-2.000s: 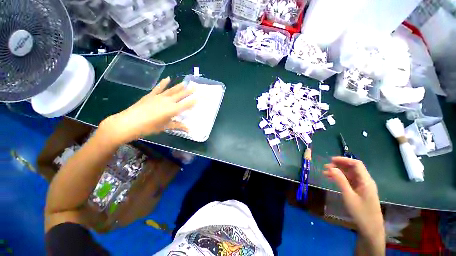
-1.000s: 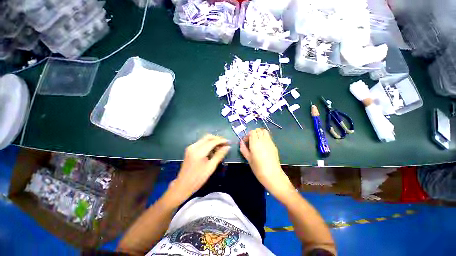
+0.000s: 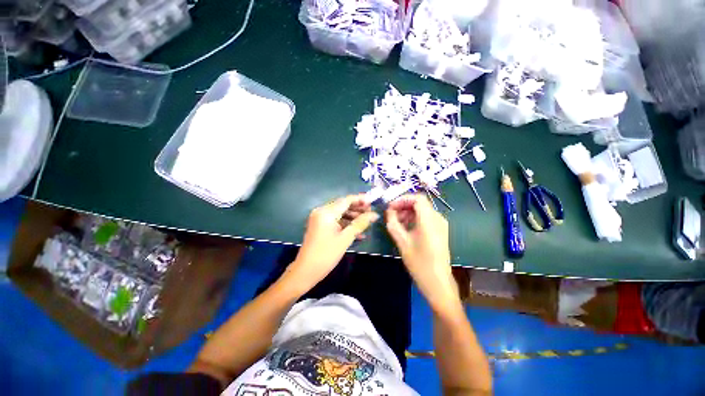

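A tangled pile of white-headed stemmed parts (image 3: 413, 135) lies on the dark green bench in front of me. My left hand (image 3: 338, 228) is at the near edge of the pile, its thumb and fingers closed on a white-headed part (image 3: 373, 195). My right hand (image 3: 415, 229) is just beside it, at another white head (image 3: 397, 191); its fingertips are small and blurred, so I cannot tell whether it grips that part. The clear packing box (image 3: 164, 166) stands to the left with a white liner sheet (image 3: 229, 141) in it.
A blue pen-shaped tool (image 3: 512, 220) and blue-handled pliers (image 3: 543, 207) lie right of the pile. Further right are a rolled white bundle (image 3: 596, 198) and a small open tub (image 3: 651, 172). Parts tubs (image 3: 354, 35) line the back. A box lid (image 3: 117, 94) lies far left.
Since one second ago, the view has shifted and white heads now show at the fingertips of both hands. Earlier, my left hand was over the packing box and my right hand near the tools.
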